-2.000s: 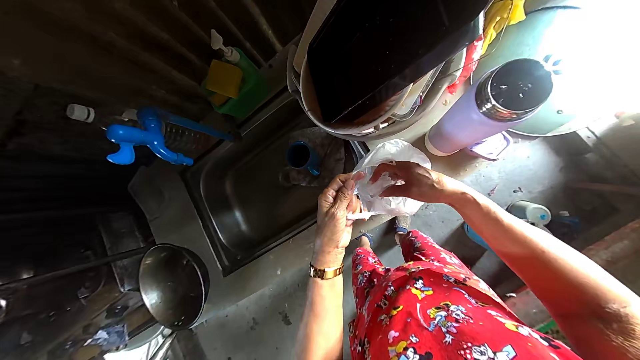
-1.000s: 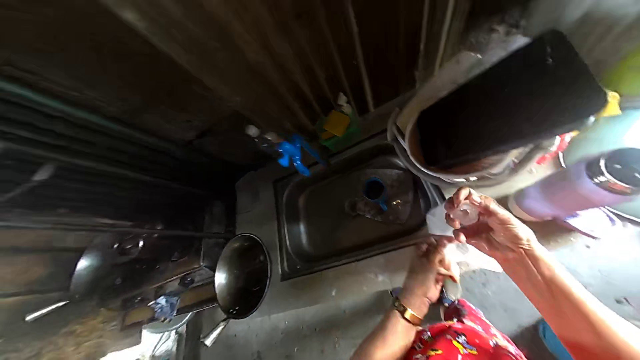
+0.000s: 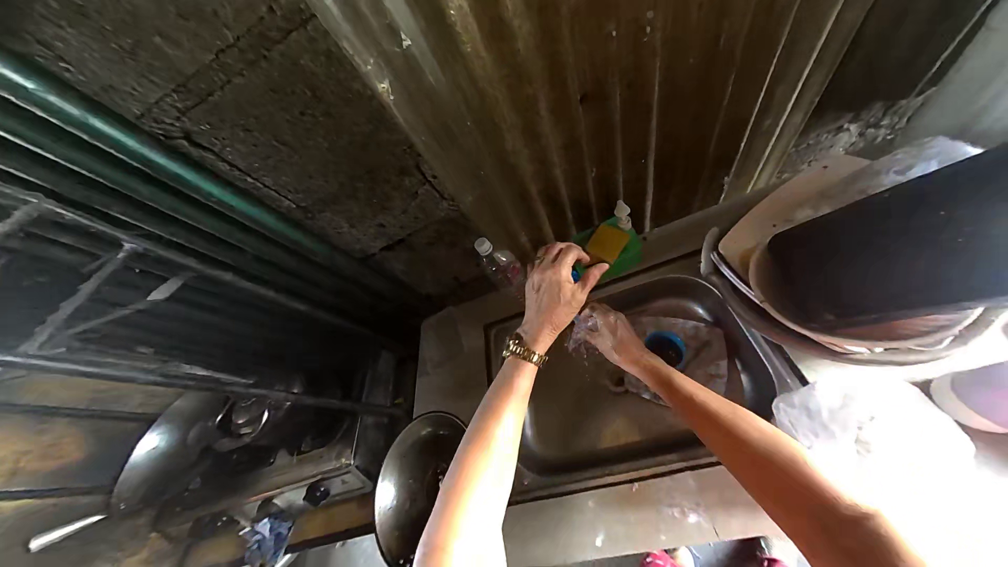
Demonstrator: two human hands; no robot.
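Note:
My left hand (image 3: 556, 290), with a gold-coloured watch on its wrist, is curled over the blue faucet (image 3: 576, 275), most of which it hides. Just right of it, my right hand (image 3: 605, 331) is in running water above the metal sink (image 3: 571, 421); its fingers are bent, and whether they hold anything cannot be told. A blue mug (image 3: 665, 347) stands in the sink on a pale, wet sheet-like thing (image 3: 709, 358). Behind the faucet are a yellow sponge (image 3: 607, 243) and a green bottle (image 3: 628, 258) with a white pump. A clear plastic bag (image 3: 854, 413) lies on the counter at right.
A clear plastic bottle (image 3: 502, 266) stands left of the faucet. A metal pan (image 3: 417, 480) sits left of the sink, near a stove (image 3: 331, 472). Large basins (image 3: 740, 276) with a black flat object (image 3: 890, 244) on top crowd the right side. A corrugated wall (image 3: 583, 118) rises behind.
Both hands have moved from in front of the sink to the faucet. The clear plastic bag that was in my hands two seconds ago lies on the counter. Water now runs over my right hand.

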